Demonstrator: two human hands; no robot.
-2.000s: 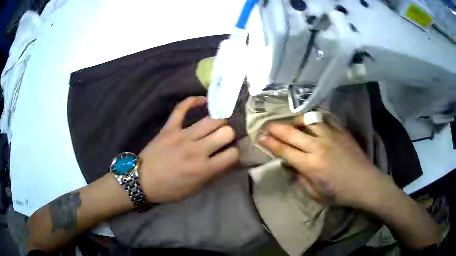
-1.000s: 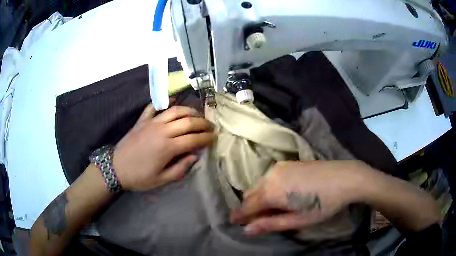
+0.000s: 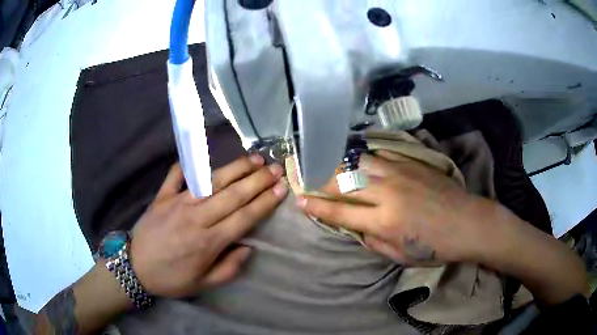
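My left hand point(image 3: 190, 229) lies palm down, holding nothing, on the dark brown panel point(image 3: 124, 144) and the taupe panel point(image 3: 294, 281), fingertips just before the presser foot point(image 3: 278, 149). My right hand point(image 3: 412, 209) is right of the needle, its fingertips on the edge of the beige piece point(image 3: 416, 149), which bunches behind and under the hand; part of this hand is hidden by the machine head. A thin beige strip runs to the foot. The needle point is hard to make out.
The white sewing machine point(image 3: 321, 85) fills the top middle and right. A blue tube with a white end point(image 3: 188, 124) hangs over my left hand. White tension knobs point(image 3: 400, 112) stick out above my right hand. White table point(image 3: 39, 196) shows at left, with whitish cloth beyond it.
My right hand has moved up from the lower cloth to beside the needle. My left hand has shifted slightly down with fingers straighter. The beige folds lie flatter, and the machine head looks nearer.
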